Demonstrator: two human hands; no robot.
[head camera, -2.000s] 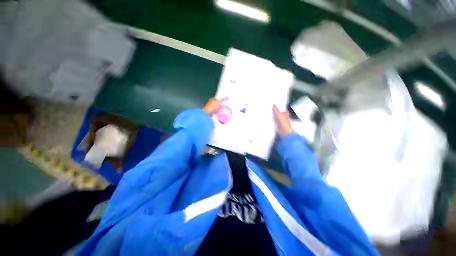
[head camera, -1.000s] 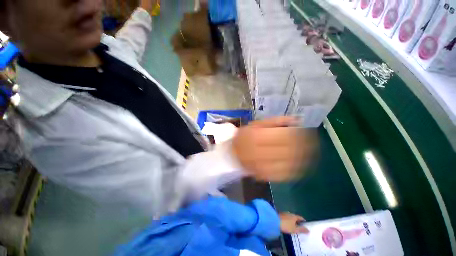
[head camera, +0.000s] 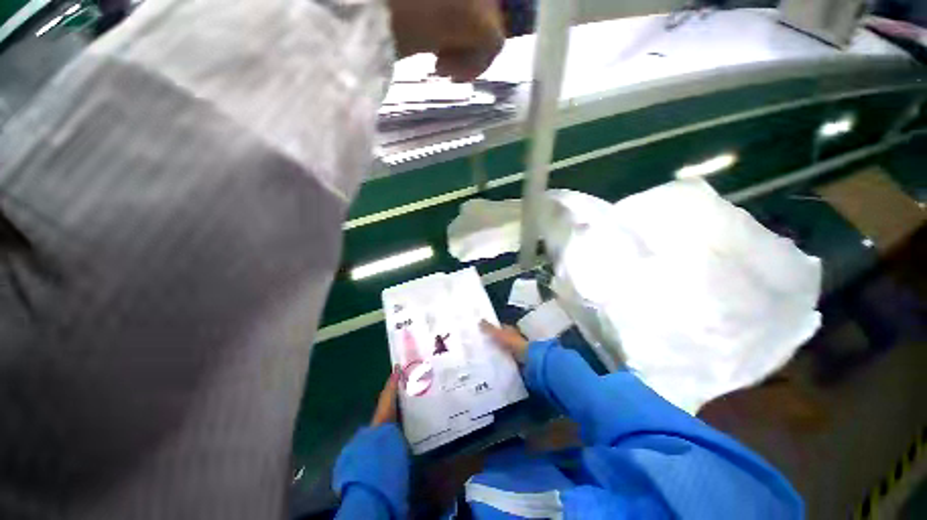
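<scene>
A flat white printed carton with a pink round product picture lies at the front edge of the green bench, tilted a little. It looks like a thin stack, with another white edge showing beneath. My left hand holds its left edge. My right hand holds its right edge. Both hands are bare below blue sleeves, and the fingers partly hide behind the carton.
Another person's sleeve fills the left, their blurred hand at the top. A white post rises beyond the carton. A crumpled white plastic bag lies right. Flat sheets are stacked on the white shelf.
The view has swung right from the box rows towards the plastic bag. The other person is now close at left. Both my hands are visible on the carton; a second ago only one showed.
</scene>
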